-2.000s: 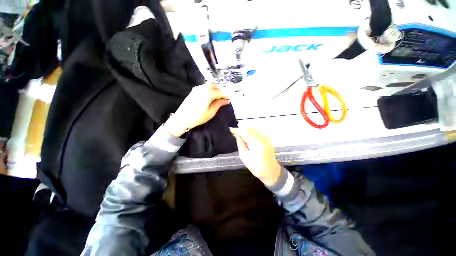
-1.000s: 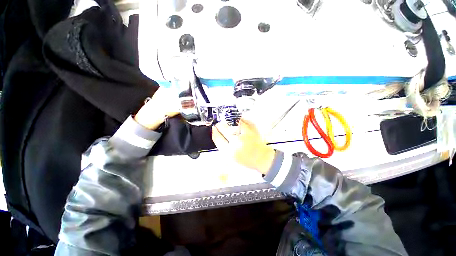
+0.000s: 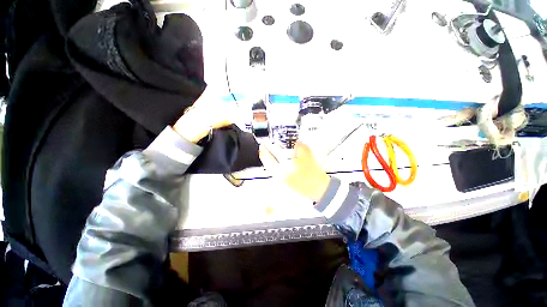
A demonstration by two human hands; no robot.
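Observation:
A large black garment [image 3: 78,138] lies over the left of the table and hangs down its front. Its narrow black end [image 3: 231,153] reaches toward the needle area [image 3: 285,135] of the white sewing machine [image 3: 384,66]. My left hand [image 3: 210,117] is on the black cloth left of the needle, its fingers overexposed and partly lost against the machine. My right hand [image 3: 300,171] is just right of and below the needle, fingertips near the cloth's right end. Whether they pinch it is too washed out to tell.
Scissors with red and orange-yellow loops [image 3: 390,163] lie right of my right hand. A black slab [image 3: 483,168] lies further right. A marked ruler strip [image 3: 258,237] runs along the table's front edge. A thread-wound wheel part [image 3: 487,36] is at upper right.
Since two seconds ago the view has shifted over the machine, and both hands with the cloth end have moved up to the needle. In the last second they have barely moved.

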